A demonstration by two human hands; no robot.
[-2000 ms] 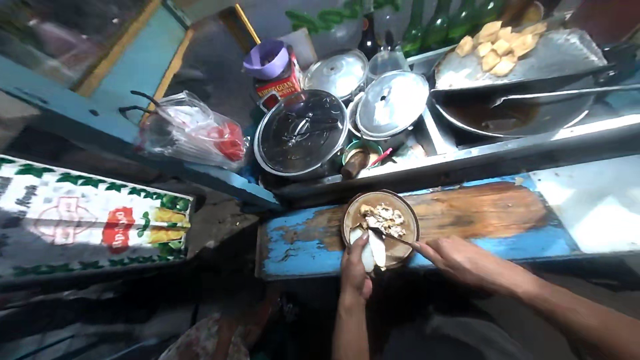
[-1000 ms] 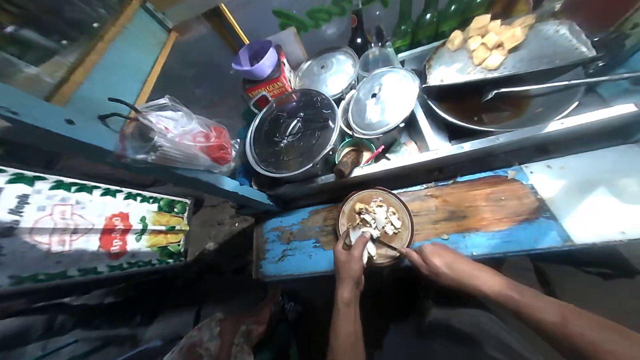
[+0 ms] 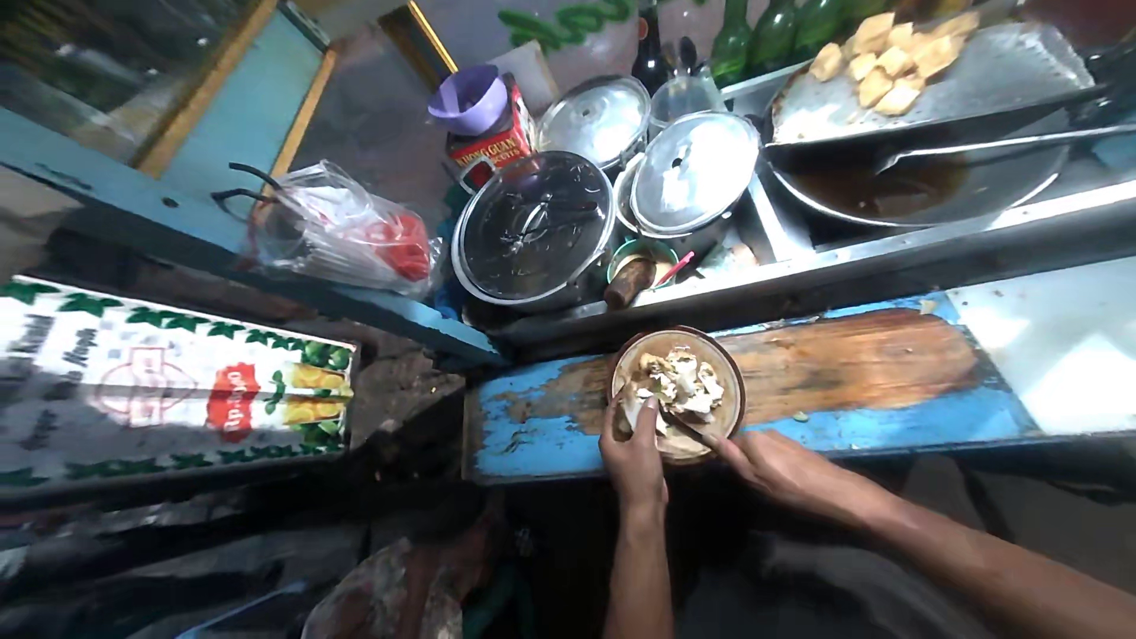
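Note:
A round brown-rimmed plate [image 3: 678, 342] rests on a worn blue wooden plank, with pale white and yellowish food pieces [image 3: 688, 382] heaped on it. At the plate's lower left, my left hand [image 3: 635, 453] holds a whitish piece of food [image 3: 635, 401] between thumb and fingers. My right hand [image 3: 770, 460] grips the handle of a knife [image 3: 688, 429] at the lower right rim. Its dark blade reaches over the plate toward the held piece; the tip is hidden among the food.
Behind the plank stand a glass-lidded pot [image 3: 534, 226], metal-lidded pots [image 3: 695, 173] and a green-rimmed cup [image 3: 641, 253] with a brown pestle-like object. At right, a wok [image 3: 923, 182] holds dark liquid below a metal tray [image 3: 1029, 75] with fried cubes. Left hangs a plastic bag [image 3: 342, 226].
The long whitish piece seen in my left hand two seconds ago is now a smaller one, and the loose pieces on the plate are spread wider.

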